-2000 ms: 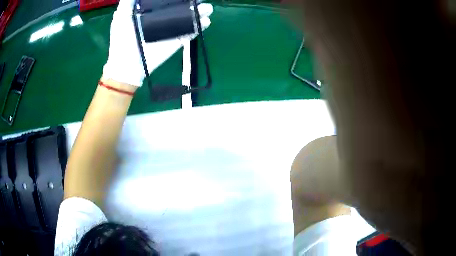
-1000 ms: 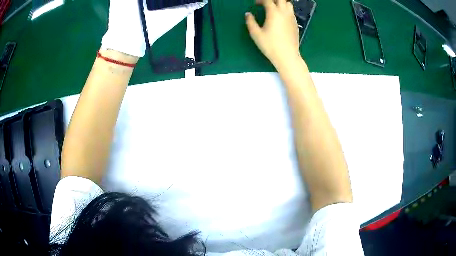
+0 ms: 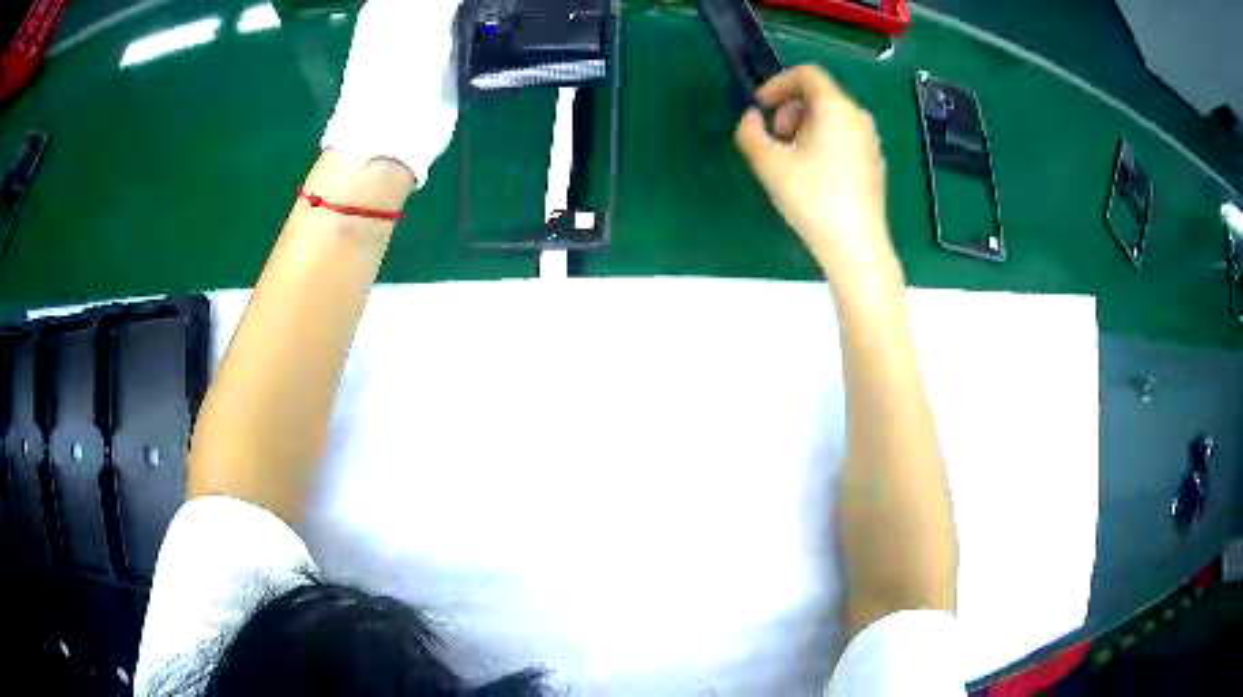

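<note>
A phone frame (image 3: pixel 608 150) with a black block (image 3: pixel 539 41) at its far end is over the green belt's white stripe, at the top centre. A small white label shows near its near edge. My left hand (image 3: pixel 395 95), in a white glove, is at the frame's left side by the far end; its fingers are hidden or cut off by the top edge. My bare right hand (image 3: pixel 825 157) is to the right, pinching the near end of a long dark part (image 3: pixel 743 48), which runs up to the top edge. I cannot tell exactly what this part is.
More phone frames lie on the green belt (image 3: pixel 1036 177): one (image 3: pixel 962 166) right of my right hand, others at far right and far left. A red tray (image 3: pixel 852 11) is at the top. A white sheet (image 3: pixel 586 463) lies in front of me. A black ribbed tray (image 3: pixel 150 422) is at left.
My right hand, seen with its fingers apart a second ago, now pinches a dark part. The frame by my left hand sits slightly further right, and its white label now shows.
</note>
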